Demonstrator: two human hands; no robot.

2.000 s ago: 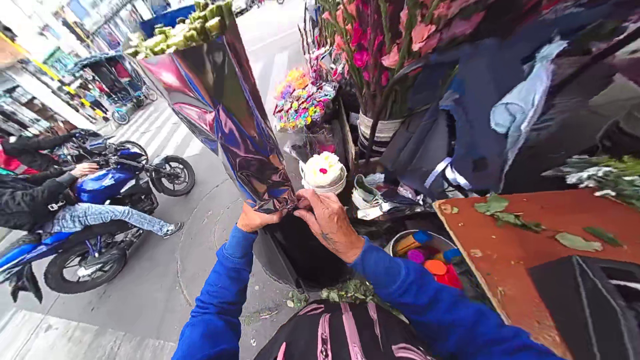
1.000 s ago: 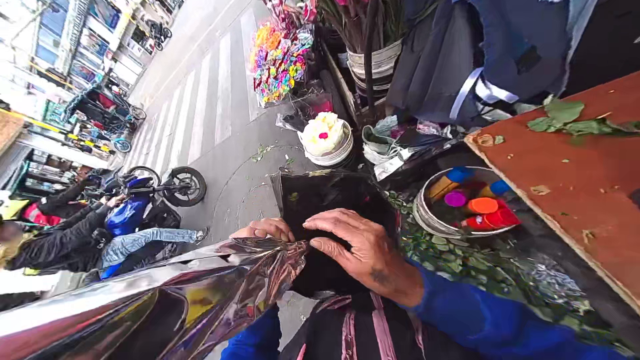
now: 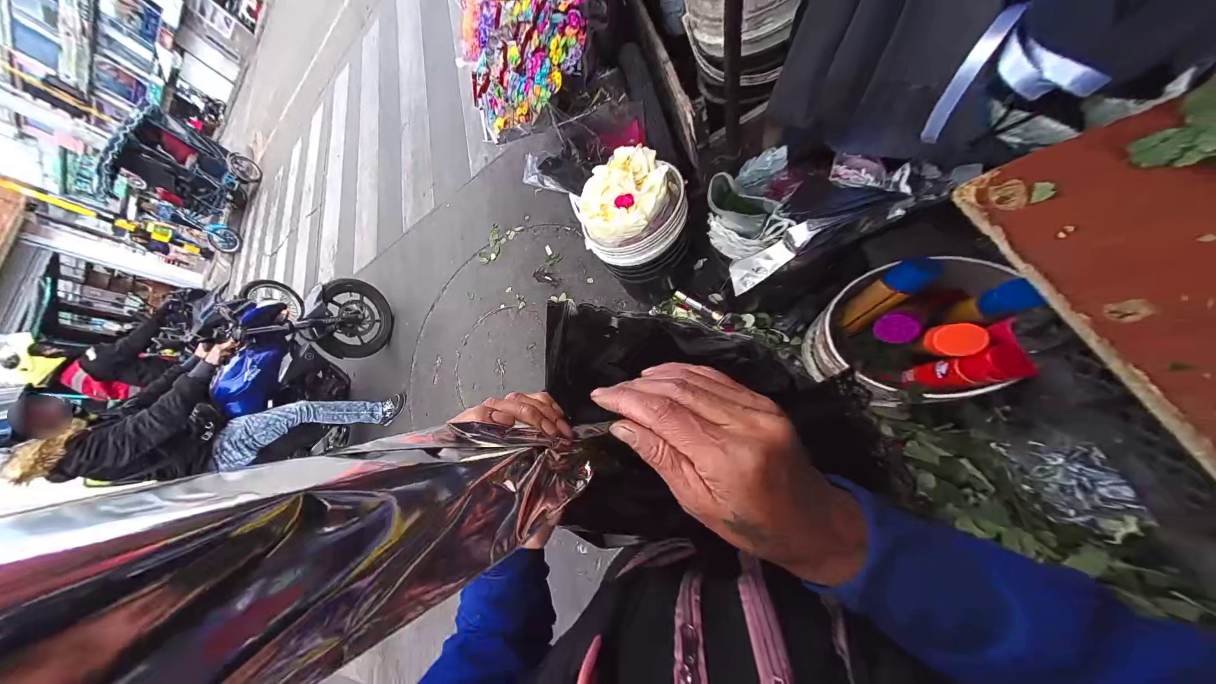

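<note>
A long bundle in shiny metallic foil wrap (image 3: pixel 313 541) lies across the lower left, its gathered end near the middle of the view. Around that end my left hand (image 3: pixel 518 415) is closed, partly hidden behind the foil. Just right of the gathers is my right hand (image 3: pixel 712 456), thumb and fingertips pinched together at a thin strip that looks like tape or tie; its exact kind is unclear. Below both hands a black plastic bag or liner (image 3: pixel 655 347) gapes.
A bucket with spray cans (image 3: pixel 860 380) stands at right beside a reddish board (image 3: pixel 1121 275). Ahead are a pot of cream flowers (image 3: pixel 622 204) and colourful small flowers (image 3: pixel 527 66). Leaves (image 3: pixel 988 484) litter the ground. Riders on motorcycles (image 3: pixel 256 375) are at left.
The foil bundle has swung from upright to lying toward the lower left. My right hand has shifted off the gathers to their right side. The view has tilted downward.
</note>
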